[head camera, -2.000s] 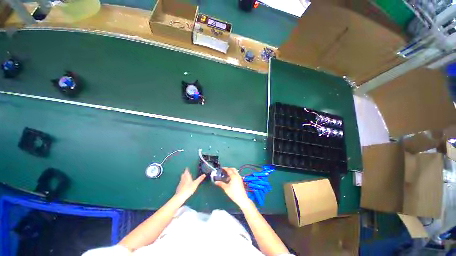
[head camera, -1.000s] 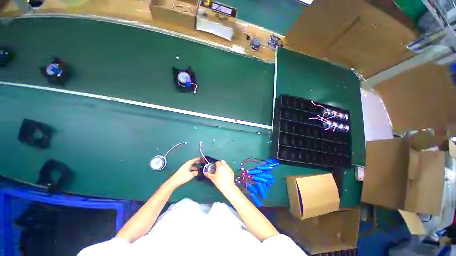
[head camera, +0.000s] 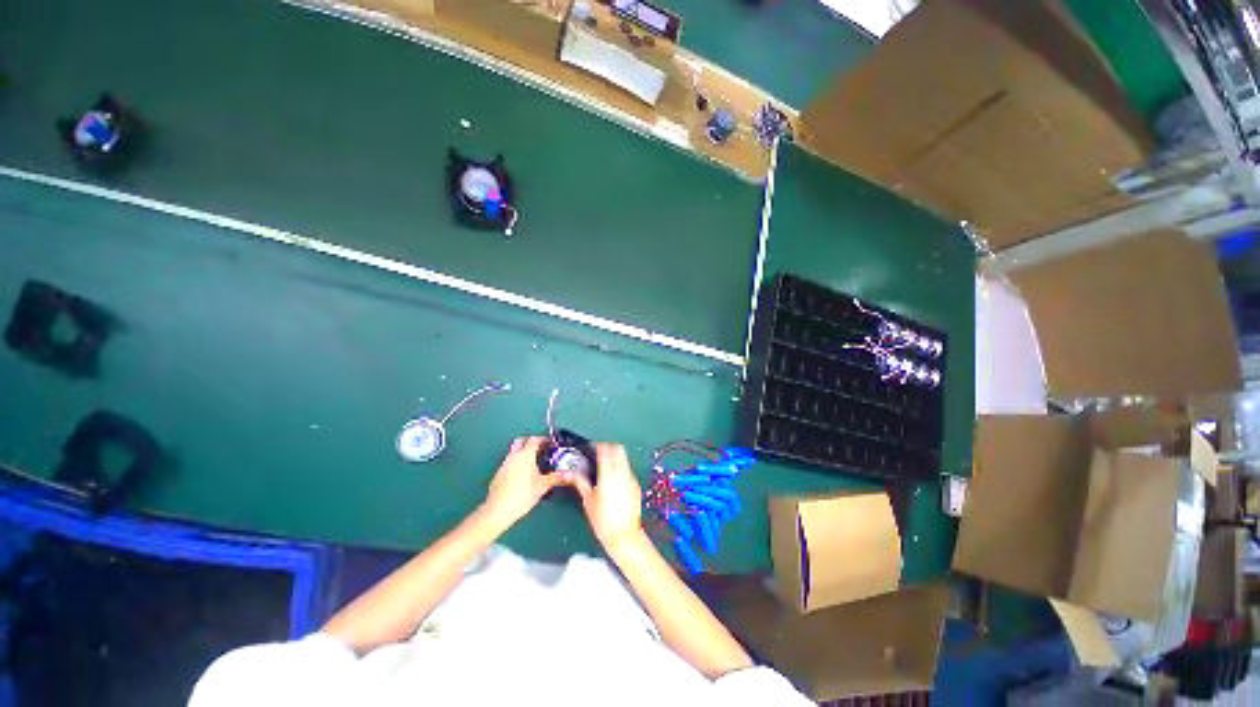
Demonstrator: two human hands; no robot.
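Observation:
My left hand [head camera: 520,481] and my right hand [head camera: 611,495] hold a black motor housing [head camera: 568,449] between them, low over the green surface. A silver motor [head camera: 565,464] sits in its opening, partly hidden by my fingers, and a pale lead sticks up from it. A loose silver motor [head camera: 420,438] with a white lead lies left of my hands. A pile of blue wired components [head camera: 702,500] lies right of my right hand, its red and black leads towards the hand.
Black motor tray [head camera: 843,394] at right holds several silver motors; a small open carton [head camera: 839,550] is below it. Two black housings [head camera: 58,329] lie at far left, above a blue crate [head camera: 311,594]. Two motor subassemblies [head camera: 481,189] stand beyond the white rail [head camera: 553,307]. Large cartons [head camera: 1023,504] at right.
The motor has gone from my right hand's grip above the housing into its opening. Both hands now close around the housing. The subassemblies beyond the rail have moved left.

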